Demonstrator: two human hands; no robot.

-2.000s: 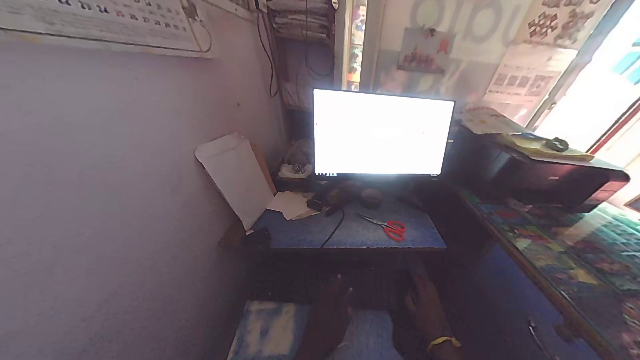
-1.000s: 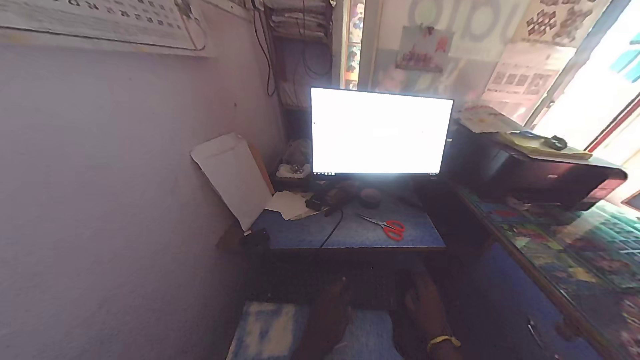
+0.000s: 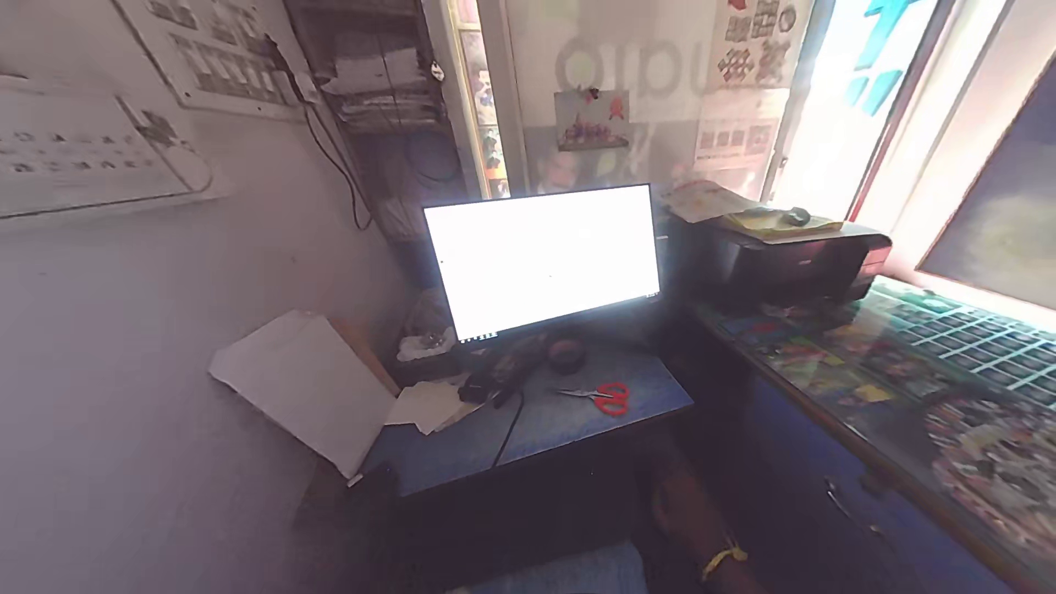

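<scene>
My right hand [image 3: 678, 487], with a yellow band at the wrist, reaches into the dark space under the front edge of the blue desk [image 3: 577, 433]. Shadow hides its fingers and anything they touch. My left hand is out of view. Above, red-handled scissors [image 3: 610, 399] lie on the desk near a black cable. A monitor [image 3: 549, 260] with a bright white screen stands behind them. Loose papers [image 3: 429, 404] and a dark object [image 3: 495, 379] lie to the left of the scissors.
A large white sheet or envelope [image 3: 305, 388] leans against the left wall. To the right, a black printer [image 3: 792, 264] with papers on top stands by a glass-topped counter [image 3: 874, 396]. A drawer handle [image 3: 850, 507] is on the blue front below. Shelves with stacked papers [image 3: 388, 82] rise behind.
The view has tilted and turned to the right. My left hand, seen earlier beside the right one below the desk edge, is no longer in view.
</scene>
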